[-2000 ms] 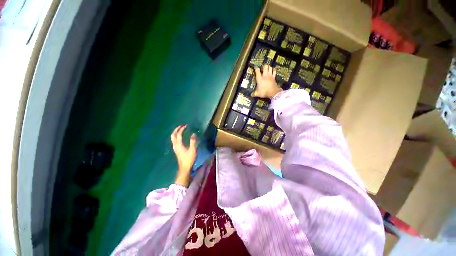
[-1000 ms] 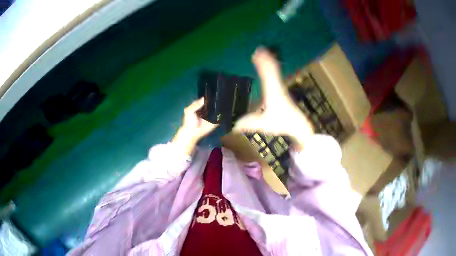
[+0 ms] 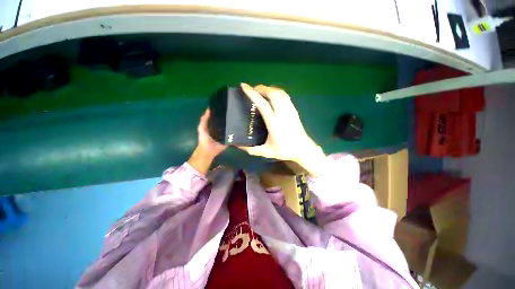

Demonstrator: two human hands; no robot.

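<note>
A black product box (image 3: 244, 121) with short yellow lettering is held between my hands above the green surface. A plain black piece shows at its left side; I cannot tell if it is a second box. My left hand (image 3: 208, 135) is around the left side, its fingers partly hidden. My right hand (image 3: 276, 121) grips the right side, thumb below and fingers over the top. The open shipping carton (image 3: 398, 183) is at the lower right, mostly hidden behind my right arm, with yellow-printed black boxes (image 3: 305, 197) inside.
A lone product box (image 3: 349, 127) lies on the green surface (image 3: 113, 138) at the right. Dark boxes (image 3: 138, 59) stand at the far left under the white shelf (image 3: 226, 22). A pale bar juts in at the upper right. Red crates or bags (image 3: 446, 127) and brown cartons (image 3: 452, 217) are at the right.
The view has turned, so the carton now sits lower right. My right hand has come from the carton side onto the black box, which both hands now hold with its lettering visible.
</note>
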